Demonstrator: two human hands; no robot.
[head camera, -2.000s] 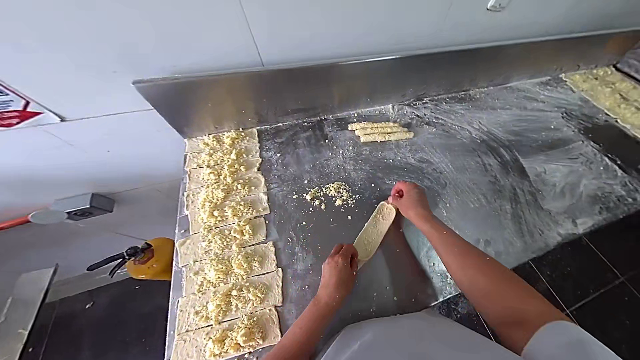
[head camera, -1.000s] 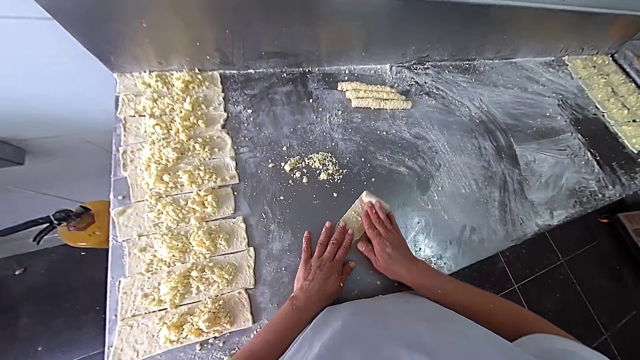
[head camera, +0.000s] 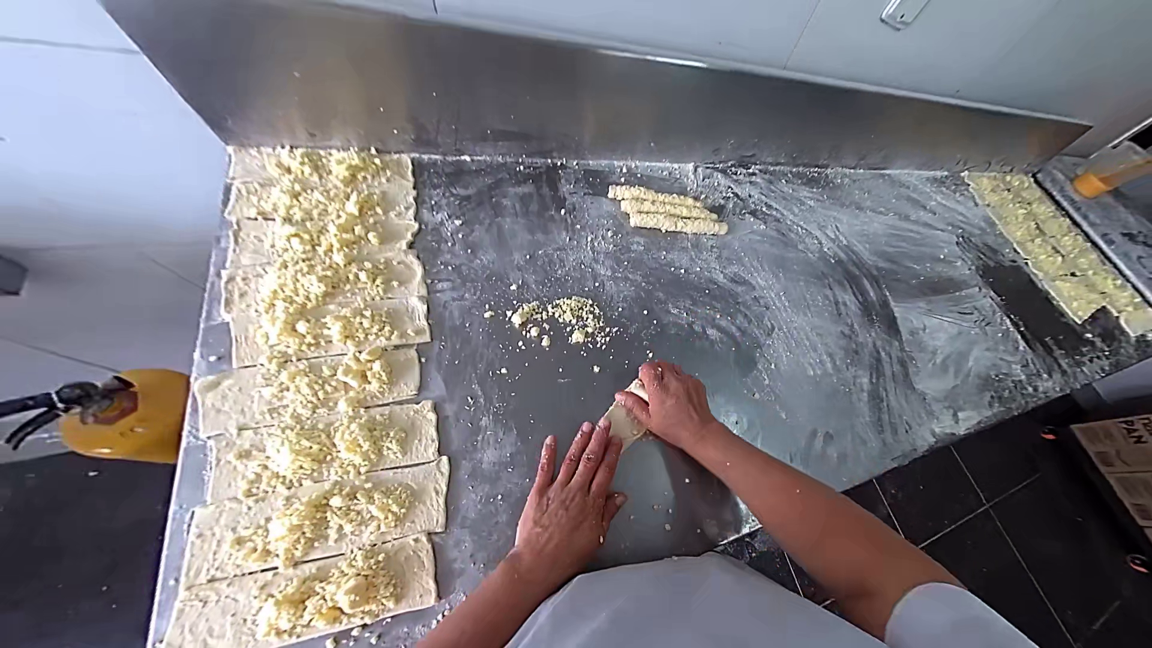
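My right hand (head camera: 675, 405) is curled over the upper end of a small dough piece (head camera: 625, 425) on the floured steel worktop (head camera: 504, 423). Flat and with fingers spread, my left hand (head camera: 569, 504) touches the dough's lower end with its fingertips. A loose patch of cheese-like crumbs (head camera: 567, 317) lies just beyond the hands. Farther back rest several rolled dough sticks (head camera: 670, 211), coated in crumbs. Overlapping dough strips (head camera: 414, 495) topped with pale crumbled filling (head camera: 310, 450) run down the left side of the worktop.
A steel backsplash (head camera: 540, 90) rises along the back edge. More topped dough (head camera: 1062, 243) lies at the far right, near an orange-tipped container (head camera: 1102, 175). A yellow fire extinguisher (head camera: 148, 416) stands beyond the left edge. Cardboard boxes (head camera: 1116, 459) sit low at the right.
The dough piece, an elongated flat strip held at both ends two seconds ago, is now shorter and folded or rolled at its upper end. My left hand has left its grip and lies flat.
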